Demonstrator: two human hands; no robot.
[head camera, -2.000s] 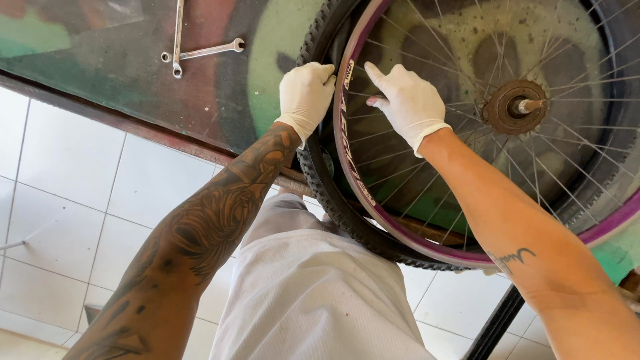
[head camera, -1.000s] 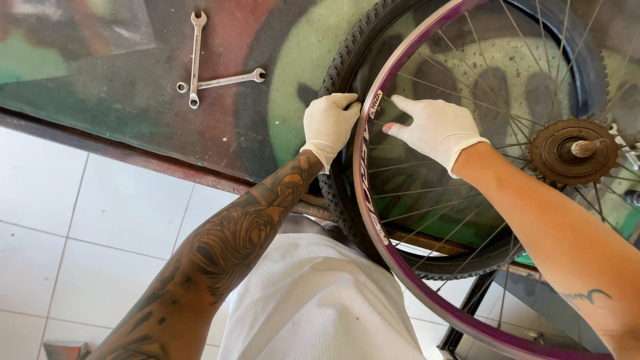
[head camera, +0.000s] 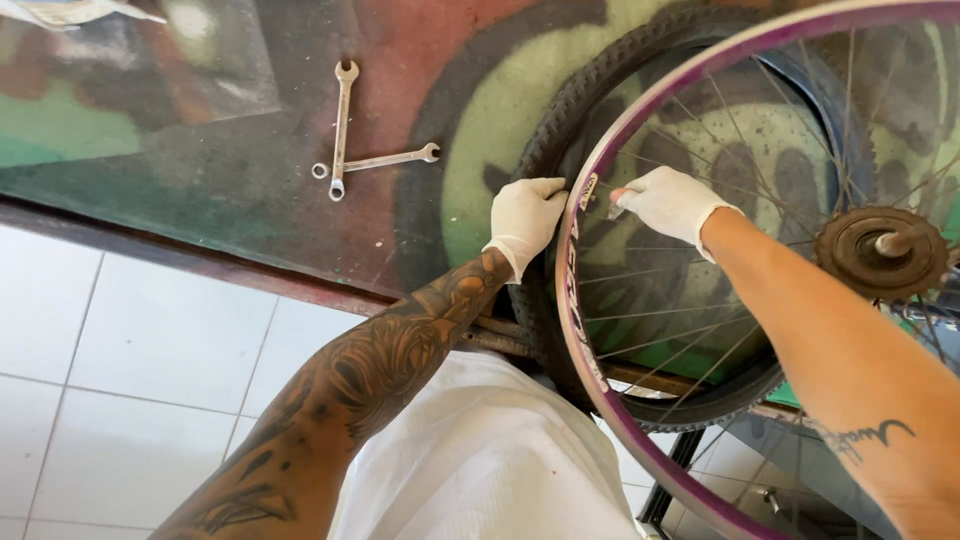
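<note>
A purple bicycle wheel rim (head camera: 609, 142) with thin spokes and a rusty freewheel (head camera: 881, 251) fills the right side, tilted over a black knobby tire (head camera: 551, 142). My left hand (head camera: 525, 217), in a white glove, has its fingertips at the tire's left side, close beside the rim; its grip is partly hidden. My right hand (head camera: 670, 204), gloved too, is inside the rim over the spokes, fingers and thumb together near the rim's inner edge. The thumb tip shows bare through the glove. Whether it holds something small I cannot tell.
Two combination wrenches (head camera: 342, 124) (head camera: 386, 160) lie crossed on the painted workbench (head camera: 225, 187), left of the tire. A white item (head camera: 60, 11) sits at the top left corner. The bench's front edge runs above a white tiled floor (head camera: 165, 322). A black metal leg (head camera: 675, 469) stands below the wheel.
The view has shifted, so the wrenches sit farther right in it. My right hand has drawn its fingers in from the extended forefinger seen earlier. My left hand stays by the tire.
</note>
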